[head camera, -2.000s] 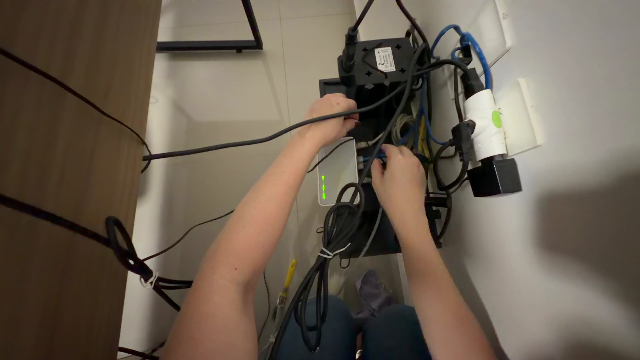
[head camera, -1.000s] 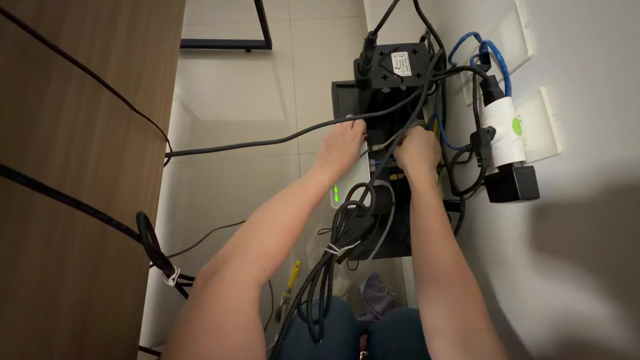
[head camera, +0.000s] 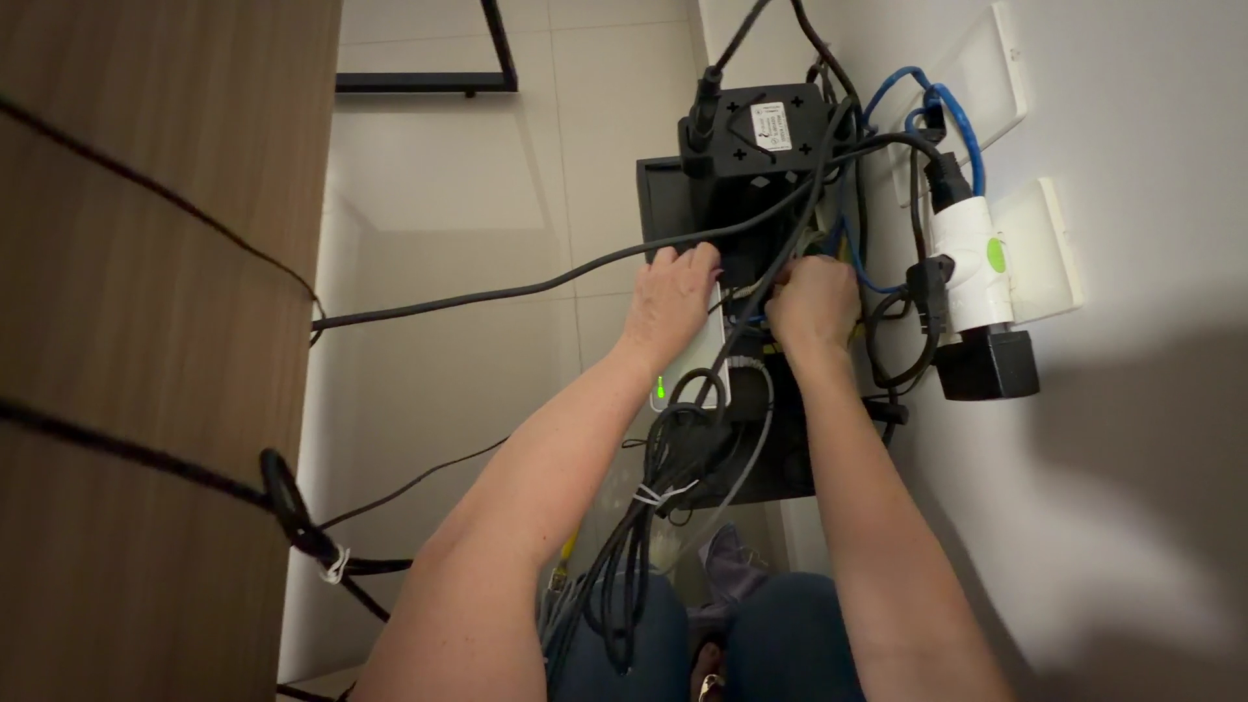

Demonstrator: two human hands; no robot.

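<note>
My left hand (head camera: 673, 302) lies over the upper end of a white network device (head camera: 692, 375) with a lit green light, its fingertips curled at the edge near a black cable. My right hand (head camera: 817, 304) reaches in among cables beside the device's right edge, its fingers bent; whether they pinch a cable is hidden. A black power unit (head camera: 756, 132) with a white label sits just above both hands, a plug in its left end. Below them hangs a bundle of black cable (head camera: 634, 546) bound with a white tie. A grey cable (head camera: 765, 419) loops beside it.
Wall plates (head camera: 1048, 249) on the right carry a white plug adapter (head camera: 973, 263) with black plugs, and blue network cables (head camera: 960, 117) loop nearby. A wooden panel (head camera: 156, 322) stands on the left. A black cable (head camera: 526, 288) crosses from it. A grey cloth (head camera: 726, 565) lies below.
My left hand has moved down over the white device, covering more of it and most of its green lights. My right hand has shifted up among the cables. The view has shifted slightly.
</note>
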